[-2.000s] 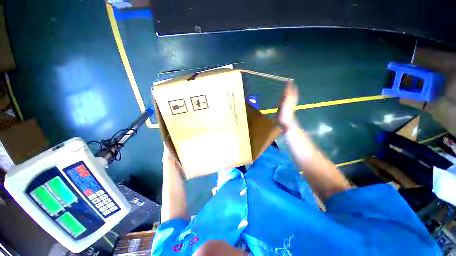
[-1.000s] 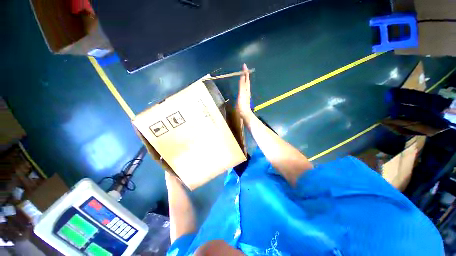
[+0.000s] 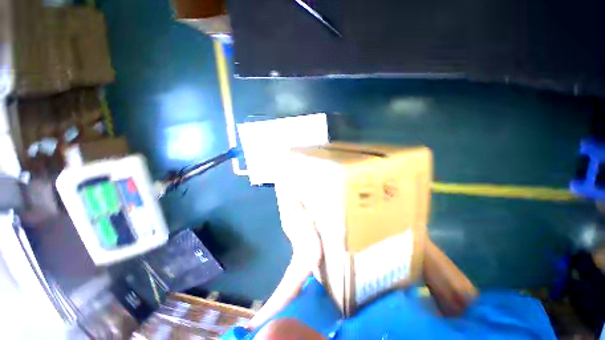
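A brown shipping carton (image 3: 388, 219) is held up in front of my body, its top flaps closed, with a white label low on its near side. My left hand (image 3: 306, 247) is pressed against the carton's left side, blurred. My right hand (image 3: 441, 272) is at its right side, mostly hidden behind the box. The square white scale plate (image 3: 282, 139) is just beyond the carton. The counting scale's display head (image 3: 114, 209) with green screens stands to the left.
A dark bench (image 3: 411, 46) spans the top. A blue stool (image 3: 589, 169) is at the right edge. Stacked cartons (image 3: 60, 50) are at upper left. A black cart deck (image 3: 182, 260) and a carton with small packs (image 3: 192, 317) are at lower left.
The carton has turned and moved right, showing its labelled side and closed top. The white plate now shows beside it. My right hand has left the raised flap and moved down to the carton's side.
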